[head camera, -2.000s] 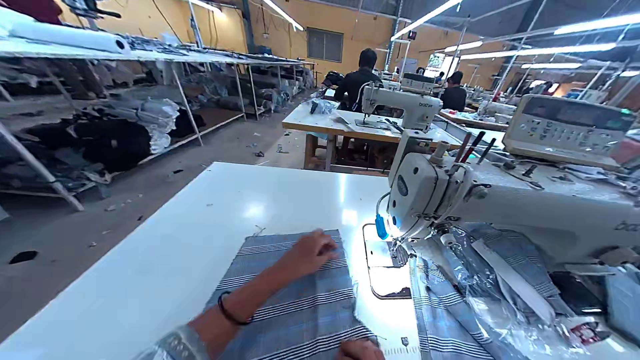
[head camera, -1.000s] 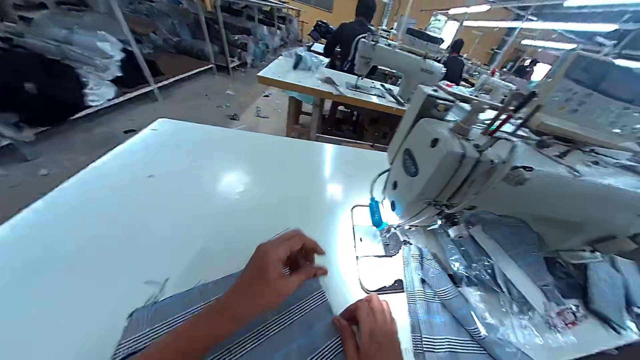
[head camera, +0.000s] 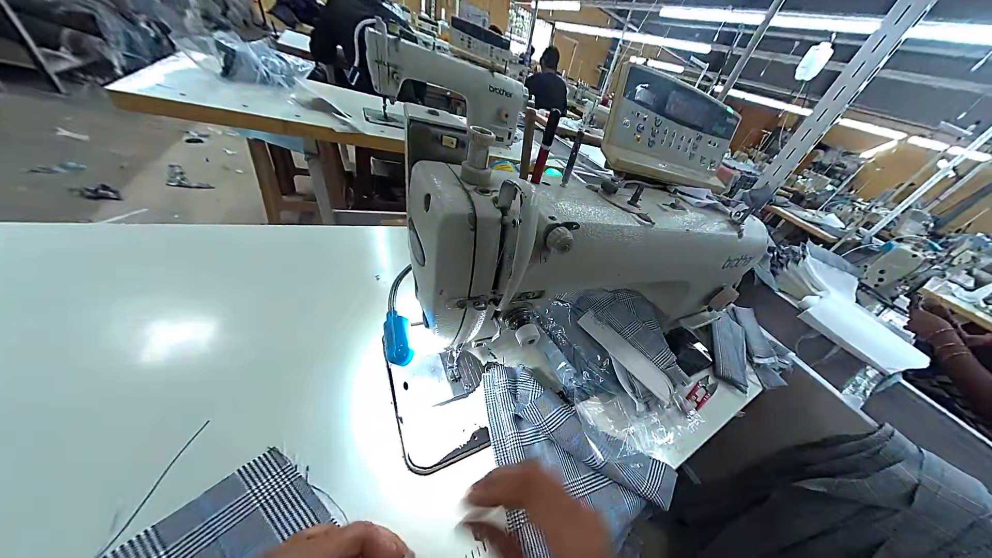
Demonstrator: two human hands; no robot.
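Observation:
A Brother sewing machine (head camera: 589,240) stands on the white table, its lamp lit over the needle plate (head camera: 438,418). Plaid fabric (head camera: 232,508) lies at the lower left, with loose threads at its edge. My left hand (head camera: 341,541) is at the bottom edge beside that fabric; only part of it shows, so its hold is hidden. Blurred, my right hand (head camera: 539,508) is over the near end of a second plaid fabric piece (head camera: 558,434), which lies right of the needle plate. Whether its fingers hold the cloth cannot be told.
Plastic wrap (head camera: 628,422) and folded fabric pieces (head camera: 728,353) lie under and beside the machine arm. A control panel (head camera: 670,116) sits behind it. Beyond the table stands another sewing machine (head camera: 449,74), with people seated farther back. At the right edge is another person's arm (head camera: 949,349).
My right hand has moved off the left fabric piece to the right, over the other plaid cloth. My left hand is now low, at the bottom edge. The view has swung right.

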